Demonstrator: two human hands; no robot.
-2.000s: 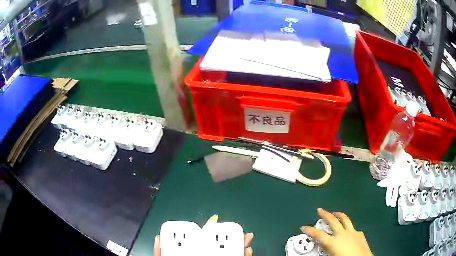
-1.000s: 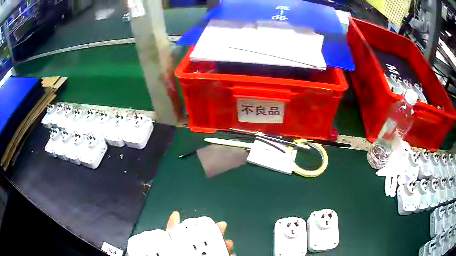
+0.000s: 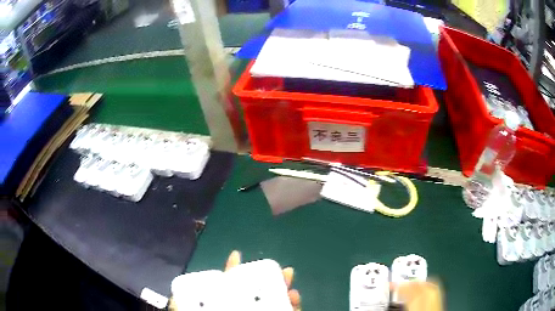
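Note:
Two white plug adapters (image 3: 234,290) lie side by side in my left hand (image 3: 288,285) at the bottom edge, plain faces up with small dark slots. Only fingertips show around them. Two more adapters (image 3: 369,282) stand upright side by side on the green mat to the right, pins up. My right hand (image 3: 421,296) is blurred and cut off by the bottom edge, over the lower part of the right one of these. Its fingers cannot be made out, nor whether they grip it.
A red bin (image 3: 338,126) stands behind a tape roll (image 3: 414,194) and a grey square (image 3: 291,194). A clear bottle (image 3: 490,159), white gloves (image 3: 500,203) and adapter rows (image 3: 526,240) are at right. More adapters (image 3: 140,152) stand on the black mat (image 3: 115,225) at left.
My right hand was over the two upright adapters, left the picture, and is back at the bottom edge. The pair in my left hand tilted and shifted a little. The view moved slightly.

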